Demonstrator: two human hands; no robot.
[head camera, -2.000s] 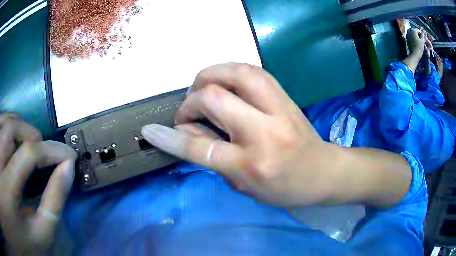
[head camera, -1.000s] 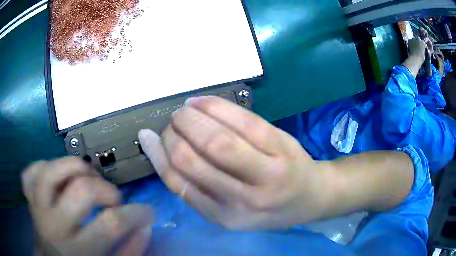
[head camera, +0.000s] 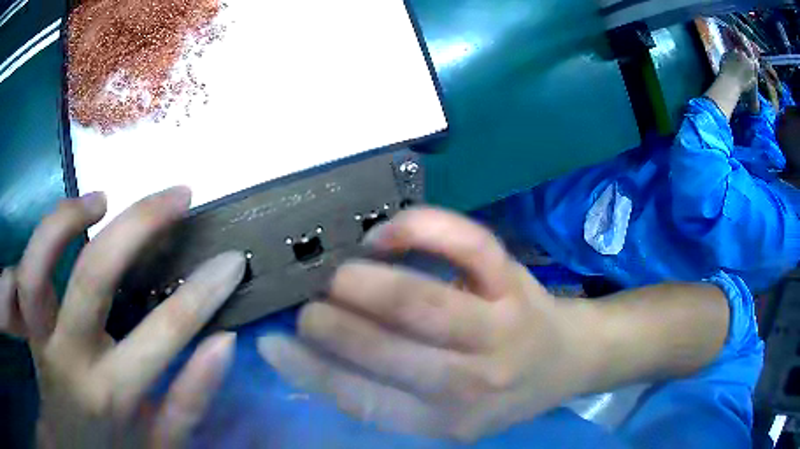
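Observation:
The dark grey fixture (head camera: 272, 206) lies along the near edge of the white plate (head camera: 289, 96), tilted up to the right. Black nests with shiny pins show in its middle and right. My left hand (head camera: 114, 324) is over its left part, fingers spread. One fingertip covers part of a nest; the thumb is below the front edge. My right hand (head camera: 439, 324) is at the right part, blurred, with a curled finger beside the right nest and the thumb over the blue smock. Whether it holds a tiny part cannot be seen. Copper-coloured grains (head camera: 132, 57) are heaped on the plate's far left.
The plate lies on a glossy green surface (head camera: 535, 96). My blue smock is below the fixture. At the right another person in a blue smock (head camera: 702, 202) works with bare-looking hands, a whitish item (head camera: 607, 219) on the smock. A metal rail runs along the upper right.
My left hand has moved up onto the fixture's left part, its fingers now spread. My right hand has shifted right and down, uncovering a middle nest. Fixture and plate sit slightly further left in view.

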